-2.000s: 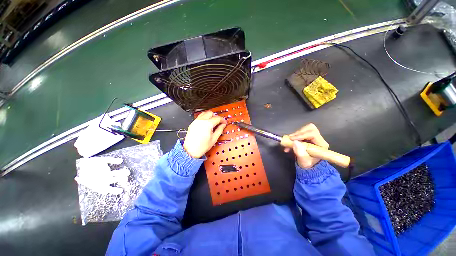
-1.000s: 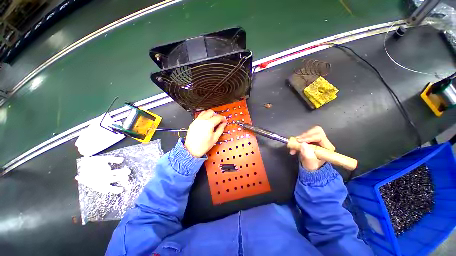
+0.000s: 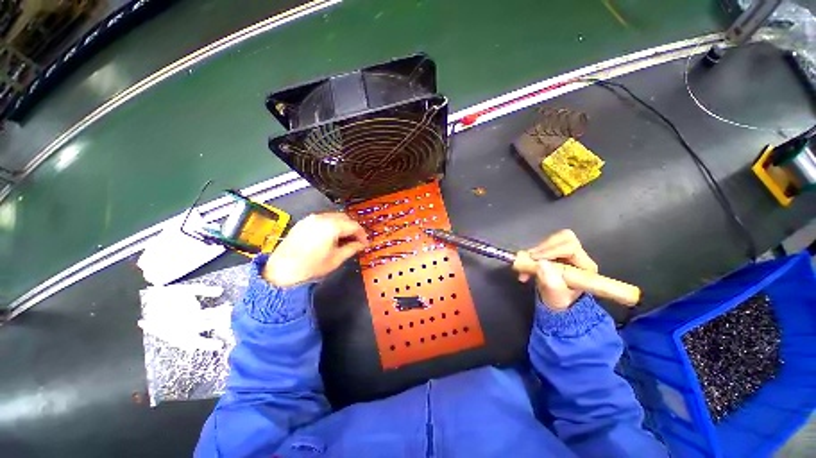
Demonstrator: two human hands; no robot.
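The orange-red fixture board (image 3: 429,322) lies in front of me, with rows of small dark components across its upper half and a small dark pile (image 3: 411,303) lower down. My right hand (image 3: 556,268) holds the soldering iron (image 3: 590,283) by its pale handle like a pen, its tip over the upper right of the board. My left hand (image 3: 313,248) is at the board's upper left edge, thumb and fingertips close together. Whether solder wire or a component is between them is too small to tell.
A black fan (image 3: 362,134) stands behind the board. A yellow reel stand (image 3: 259,227), white gloves (image 3: 183,315) and crinkled bag (image 3: 188,371) are left. The iron stand with yellow sponge (image 3: 573,166), black cord (image 3: 684,134) and blue bin (image 3: 658,358) of dark pieces are right.
My left hand has moved left from the middle of the component rows to the board's edge, uncovering them. The iron's tip has shifted slightly down the board.
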